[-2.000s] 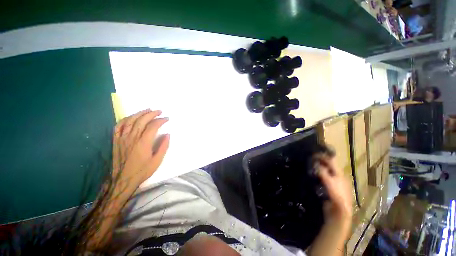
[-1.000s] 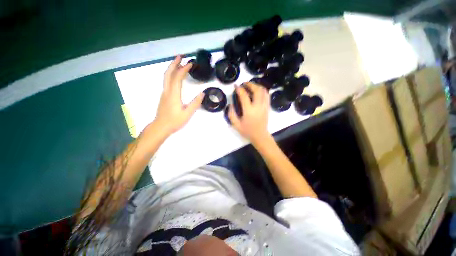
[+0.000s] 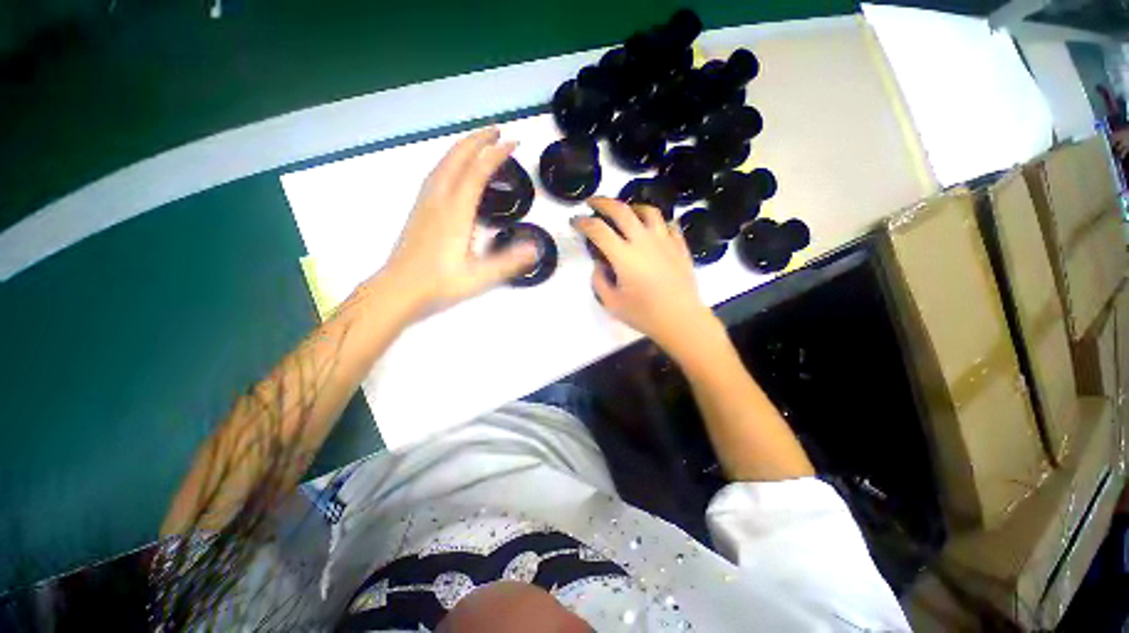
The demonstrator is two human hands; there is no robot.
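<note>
Many glossy black flanged housings [image 3: 675, 105] stand in a cluster on the white sheet [image 3: 464, 359]. My left hand [image 3: 446, 235] is at the left of the cluster, thumb at one black housing [image 3: 530, 255] and fingers at another [image 3: 505, 193] just behind it. Whether it grips either is unclear. One more housing [image 3: 571, 168] stands between my hands, further back. My right hand [image 3: 646, 270] is over the sheet at the near side of the cluster, fingers curled over a black housing mostly hidden under them.
A black bin [image 3: 811, 371] lies below the bench edge at right, with cardboard cartons [image 3: 947, 359] beyond it. A pale rail [image 3: 248, 161] runs behind the sheet, with a green surface [image 3: 372, 37] beyond. Yellow tape [image 3: 318, 287] is at the sheet's left edge.
My right hand came from the bin to the sheet, where more black housings now stand. My left hand moved from the sheet's left edge to the housings. The view has shifted.
</note>
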